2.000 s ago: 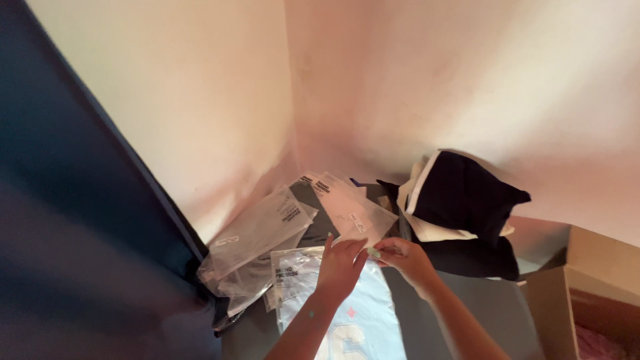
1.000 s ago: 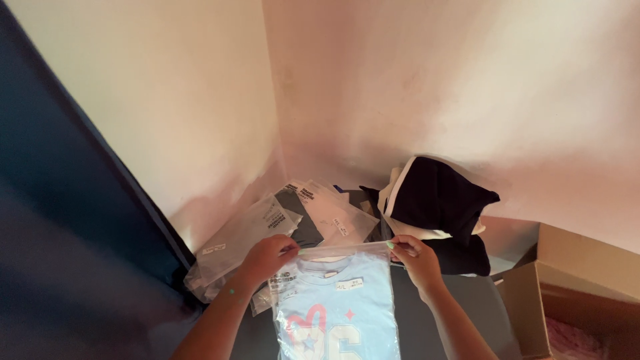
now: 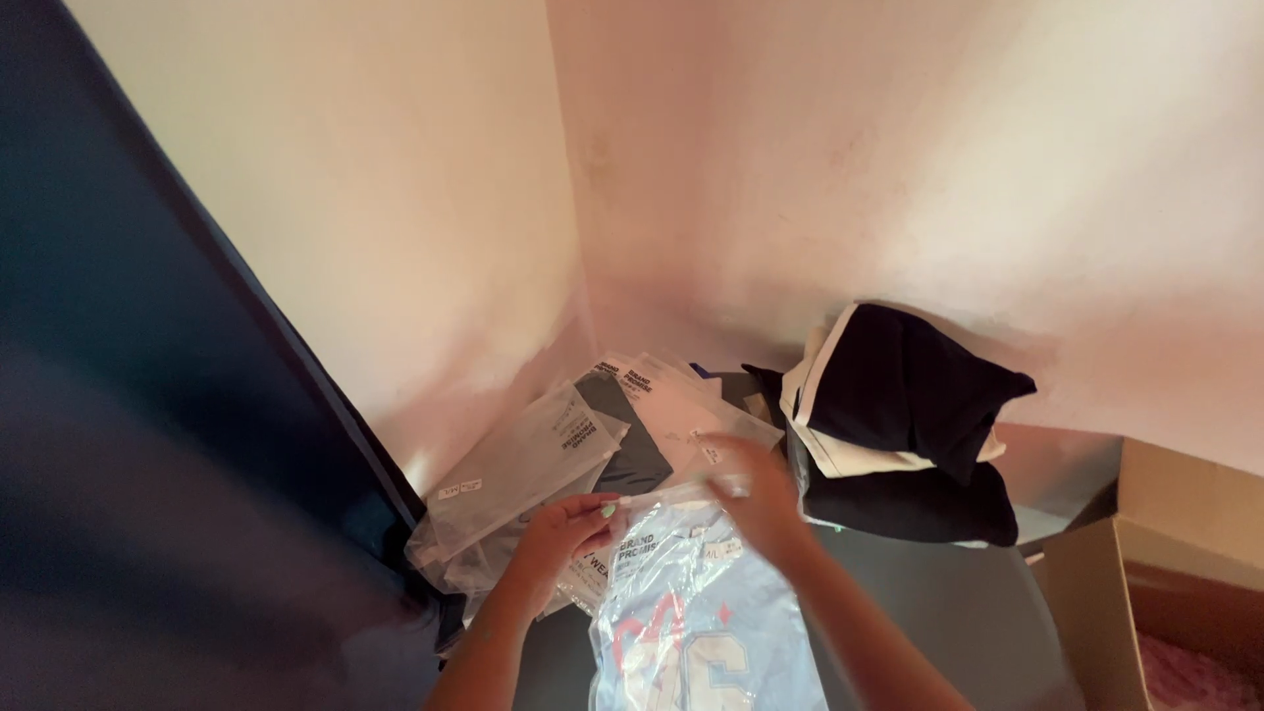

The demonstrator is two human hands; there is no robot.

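A light blue printed garment lies folded inside a clear plastic zip bag (image 3: 706, 612) at the lower middle, its top edge turned toward the wall. My left hand (image 3: 578, 523) pinches the bag's upper left corner between thumb and fingers. Over the bag's upper right part is my right hand (image 3: 750, 484), blurred, its fingers at the top edge; whether they grip the plastic cannot be told. Small labels with writing show through the plastic below the top edge.
Other bagged garments (image 3: 528, 459) overlap behind my left hand. Folded black and cream fabric items (image 3: 904, 395) are piled against the wall on the grey table (image 3: 938, 602). An open cardboard box (image 3: 1086, 592) stands at the right, and a dark blue panel (image 3: 178, 395) rises at the left.
My hands first came apart to the bag's two top corners. Since then my right hand has moved inward along the top edge, while my left hand stays at the left corner.
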